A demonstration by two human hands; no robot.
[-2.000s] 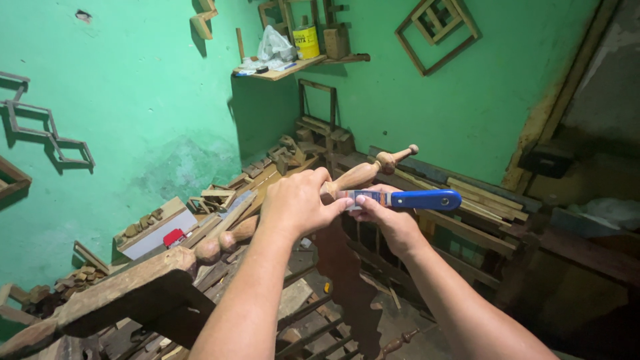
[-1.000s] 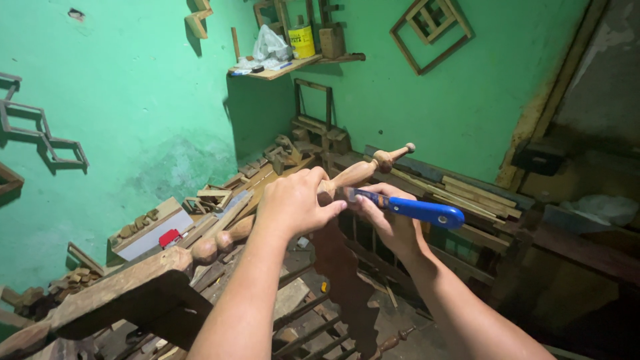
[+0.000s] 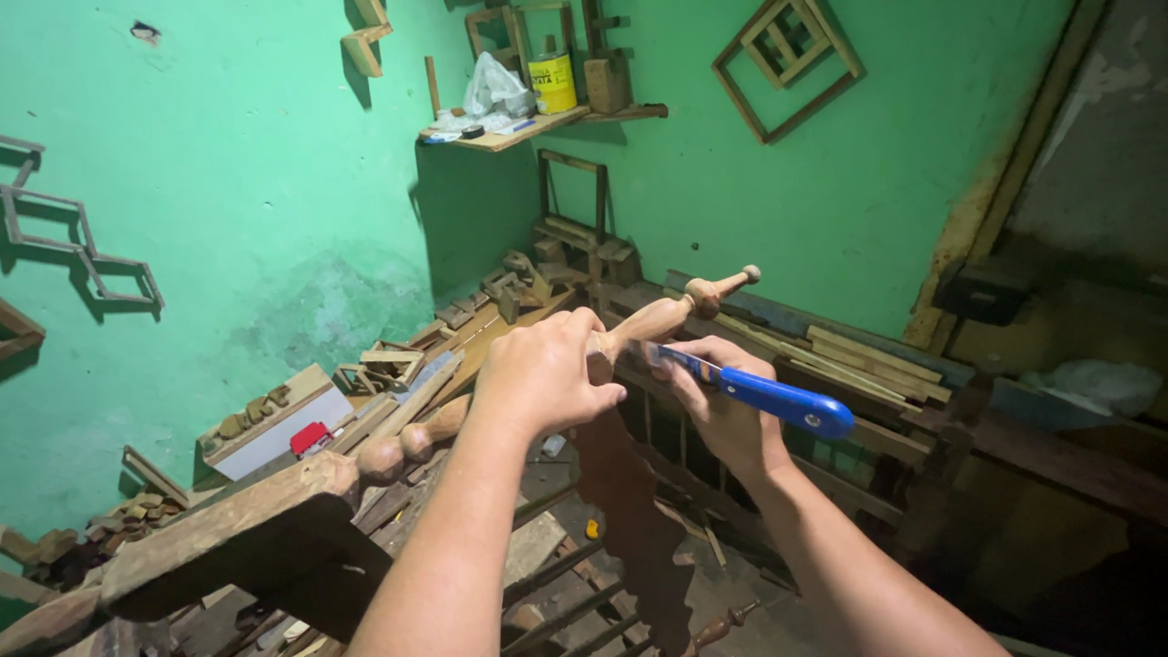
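Note:
A turned wooden post (image 3: 652, 319) with a ball and a thin knobbed tip runs up to the right from the lower left. My left hand (image 3: 547, 374) is wrapped around it near the middle, hiding that stretch. My right hand (image 3: 730, 401) holds a putty knife (image 3: 785, 400) with a blue handle, pinched near its blade. The blade lies at the post, just right of my left hand, and its tip is blurred. Beads and a thick square section (image 3: 219, 529) of the post show at lower left. Beneath my hands is a dark board with a wavy edge (image 3: 630, 520).
Wood blocks and offcuts (image 3: 392, 365) crowd the bench along the left wall. A corner shelf (image 3: 511, 137) bears a yellow can (image 3: 552, 84) and a plastic bag (image 3: 495, 87). Wood strips (image 3: 867, 365) are stacked at right. Dark spindles (image 3: 566, 575) stand below.
The putty knife's blue handle has tilted further down to the right, and the blade has shifted slightly along the post. My left hand keeps its hold.

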